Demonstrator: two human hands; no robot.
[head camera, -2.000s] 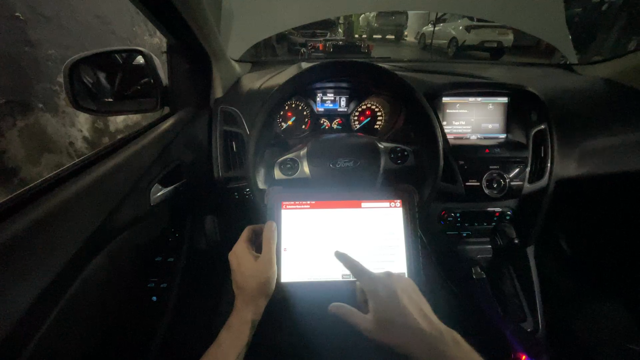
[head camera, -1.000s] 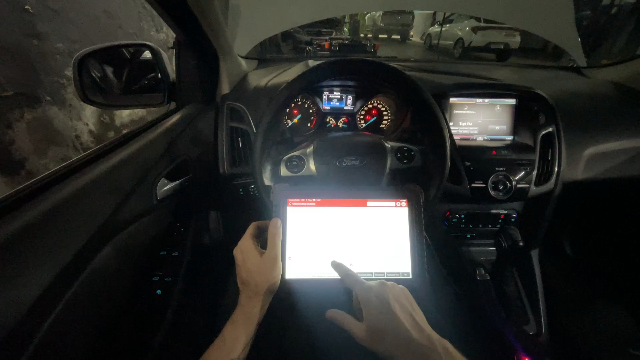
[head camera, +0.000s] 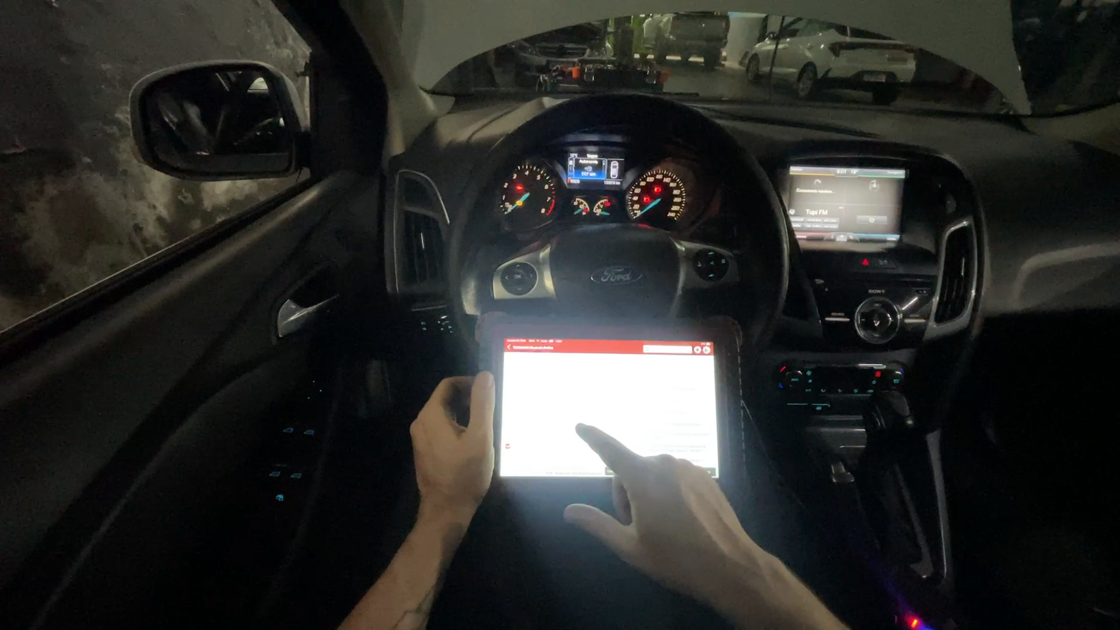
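A tablet (head camera: 604, 394) with a lit white screen and a red top bar is propped upright in a dark case, just below the steering wheel (head camera: 617, 262). My left hand (head camera: 455, 442) grips its left edge, thumb at the front and fingers bent behind. Over the lower middle of the screen, my right hand (head camera: 665, 499) points with its index finger; whether the fingertip touches the glass cannot be told. The other right fingers are curled loosely, with the thumb apart, and that hand holds nothing.
Behind the wheel glows the instrument cluster (head camera: 593, 188). To the right are the centre display (head camera: 846, 206), a round audio knob (head camera: 877, 319) and the gear lever (head camera: 888, 420). The driver's door handle (head camera: 304, 313) is at the left. Parked cars show beyond the windscreen, under a raised bonnet (head camera: 700, 12).
My right index finger has moved up the screen from near its lower edge one second ago. Small lines of text now show on the page. My left hand still holds the tablet.
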